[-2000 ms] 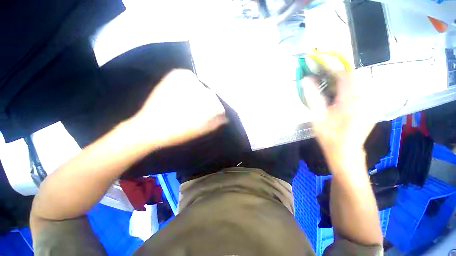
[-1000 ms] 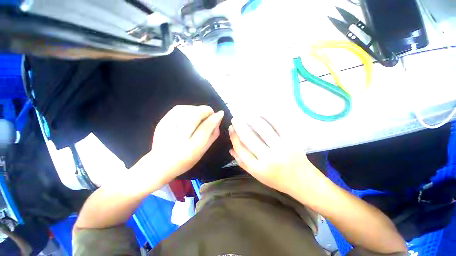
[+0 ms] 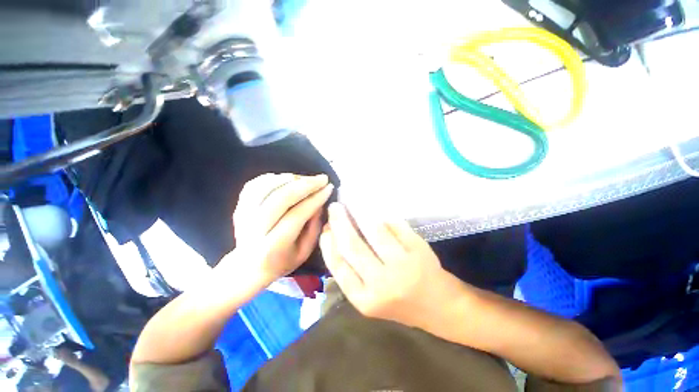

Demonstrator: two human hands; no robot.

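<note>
A black garment panel point(image 3: 191, 168) lies on the white table point(image 3: 375, 115) and reaches under the sewing machine head point(image 3: 61, 61). My left hand point(image 3: 280, 218) pinches the panel near its right edge. My right hand point(image 3: 379, 264) is close beside it, bare, with its fingertips at the same edge of the cloth; the fingertips of both hands nearly meet. Scissors lie to the right of my hands, with a green loop handle point(image 3: 494, 172) and a yellow loop handle point(image 3: 579, 73); their blades are washed out in the glare.
A phone point(image 3: 625, 19) and black snips point(image 3: 571, 34) lie at the top right. A white cable point(image 3: 680, 159) hangs at the table edge. Blue crates point(image 3: 552, 279) with black cloth stand below the edge. Part of another person's arm point(image 3: 88, 371) shows at the lower left.
My right hand has put the scissors down on the table and come over to the panel. My left hand remains at the cloth's edge. The view has shifted, showing more of the machine head.
</note>
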